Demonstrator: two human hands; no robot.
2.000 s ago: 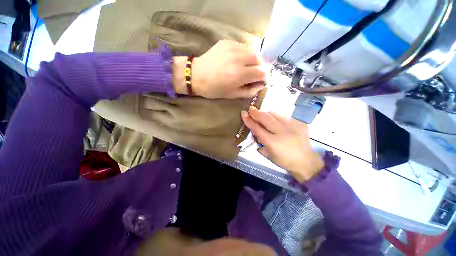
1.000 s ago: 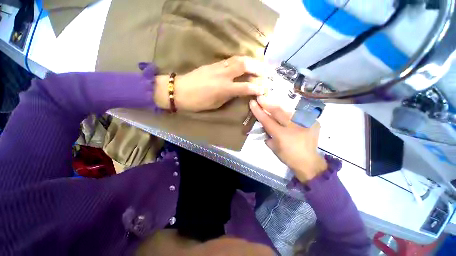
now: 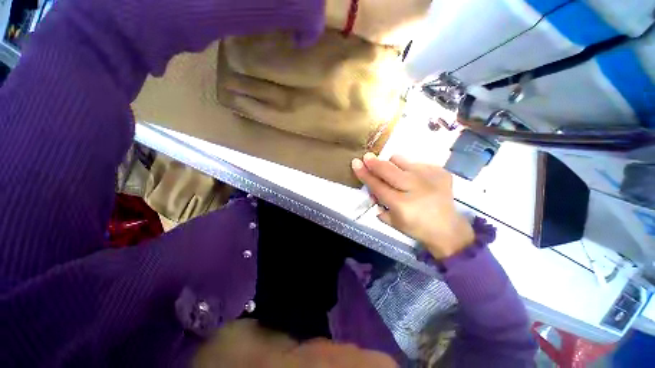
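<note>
The khaki garment panel (image 3: 183,93) lies on the machine table, with the puffy, folded pocket piece (image 3: 287,83) on it. A narrow zipper (image 3: 375,138) shows at the pocket's right edge. My left hand (image 3: 384,18) is at the top edge, partly cut off and washed out by glare; its fingers cannot be made out. My right hand (image 3: 415,201) has its thumb and fingertips together on the panel's right edge, below the zipper. A small silvery point, perhaps snips, shows under that hand. The presser foot area (image 3: 439,93) is up and right, under bright light.
The white machine head (image 3: 546,43) with blue stripes fills the upper right. A grey-blue block (image 3: 472,154) and a flat dark panel (image 3: 561,200) are right of the needle area. Crumpled khaki (image 3: 179,188) and dark red cloth (image 3: 133,221) hang below the table edge (image 3: 287,203) at left.
My left hand has moved up and away from the needle area, uncovering the pocket piece. My right fingertips have shifted slightly down along the panel edge. The view has shifted slightly.
</note>
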